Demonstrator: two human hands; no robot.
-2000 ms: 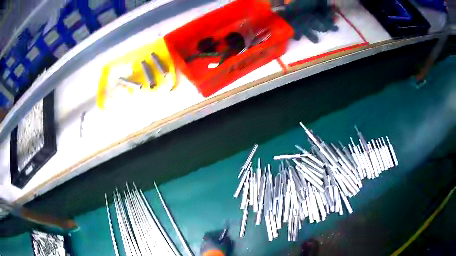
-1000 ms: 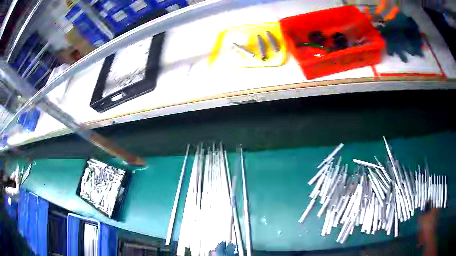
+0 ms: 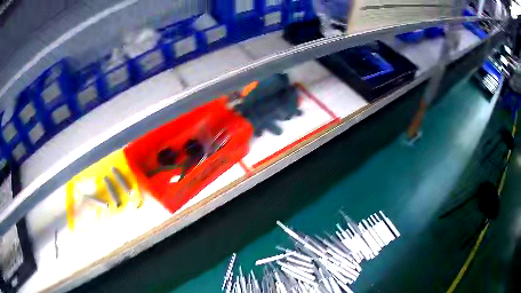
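Neither of my hands is in view. A loose heap of short silver metal shafts point(image 3: 320, 260) lies on the green bench top point(image 3: 394, 177) at the bottom centre, cut off by the lower edge. At its right end several shafts lie side by side in a row. The picture is blurred, so the ends of the shafts are hard to make out.
On the raised white shelf point(image 3: 308, 134) stand a yellow tray point(image 3: 123, 208) with metal pins, a red bin point(image 3: 208, 174) with dark round pieces, grey-green gloves point(image 3: 271, 103), a black tray point(image 3: 394, 80) holding a blue tray, and a black crate point(image 3: 25, 257). A shelf post point(image 3: 428, 91) stands right.
The view has swung to the right. The long rods and the filled tray on the bench have left the picture. The hand seen by the heap's right end one second ago no longer shows.
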